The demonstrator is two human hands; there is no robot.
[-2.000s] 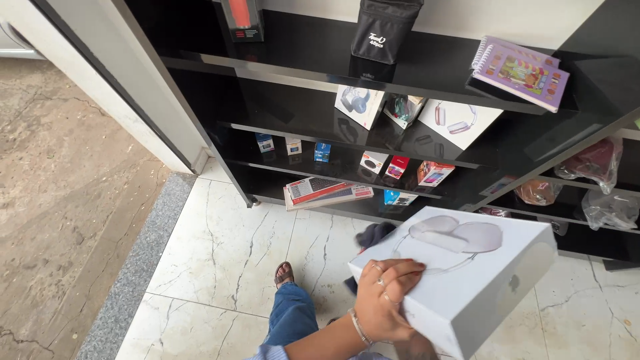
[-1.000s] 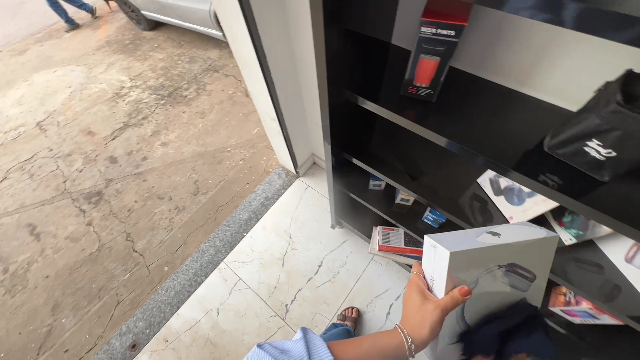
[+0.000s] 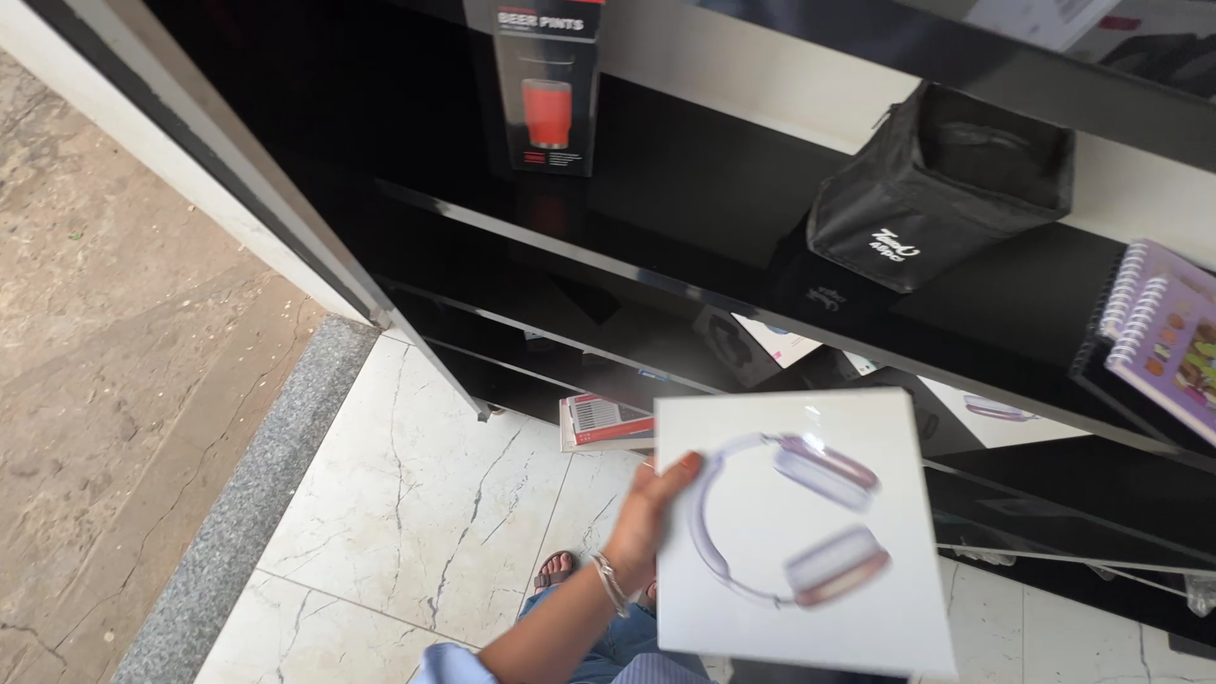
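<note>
My left hand, with a bracelet at the wrist, grips the left edge of a white headphone box, its thumb on the front face. The box is held up facing me, and its front carries a picture of over-ear headphones. It hangs in front of the lower shelves. A dark thing shows just under its bottom edge, too little of it to name. My right hand is not in view; the box may hide it.
Black shelves bear a boxed red tumbler, a black fabric bag and spiral notebooks. A red and white box lies low down. The granite threshold borders the marble-patterned tiles on the left.
The box has turned so that its headphone picture now faces me squarely; a second ago its side and a slanted front showed. The view has swung toward the shelves. My left hand keeps its hold.
</note>
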